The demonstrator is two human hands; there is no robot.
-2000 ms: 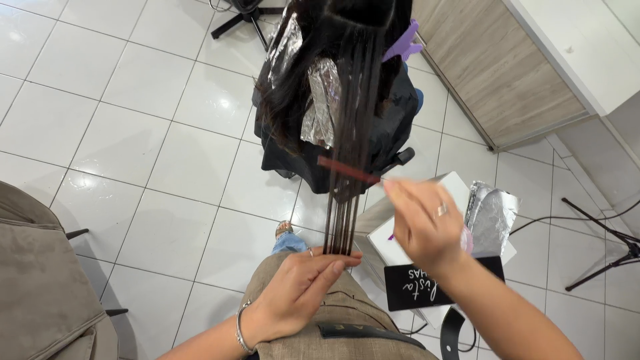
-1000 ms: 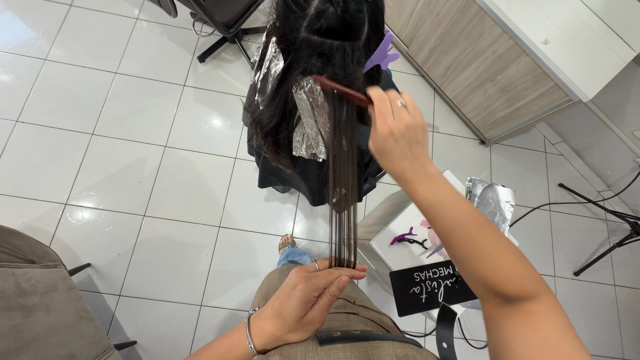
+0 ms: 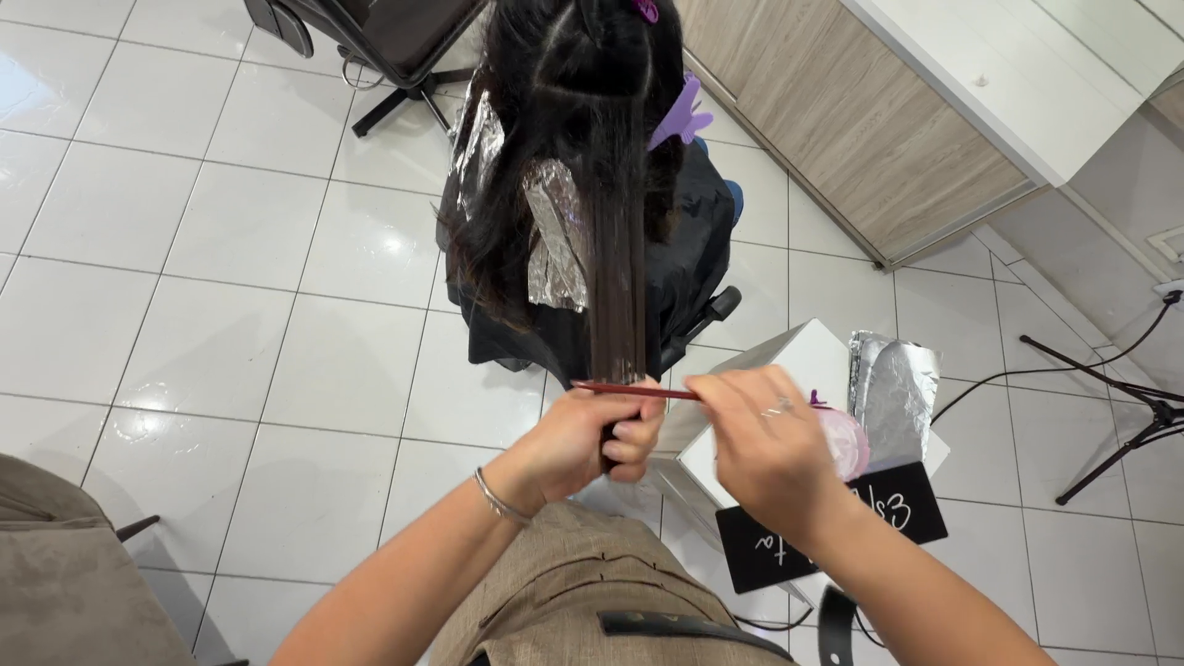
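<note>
A seated person in a black cape (image 3: 689, 240) has dark hair, parted at the crown. My left hand (image 3: 592, 435) is closed around the lower part of a straight section of hair (image 3: 618, 277) pulled toward me. In my right hand (image 3: 768, 439) is a dark red comb (image 3: 634, 390), lying across that section just at my left fingers. Folded foil (image 3: 557, 236) hangs beside the section, with another foil (image 3: 481, 139) farther left. A lilac hair clip (image 3: 682, 116) holds hair at the right side, and a magenta clip (image 3: 647, 9) sits near the top.
Right of my hands, a white cart (image 3: 814, 356) bears foil sheets (image 3: 893, 388), a pink bowl (image 3: 844, 442) and a black sign (image 3: 897, 504) with writing. A wood-panelled cabinet (image 3: 860, 120), a black chair (image 3: 388, 46), a beige seat (image 3: 74, 583) and a black stand (image 3: 1156, 407) with a cable surround the area.
The comb in my right hand has moved down from the upper part of the section to my left hand. My left hand has gone from holding the ends between its fingers to closing around the section.
</note>
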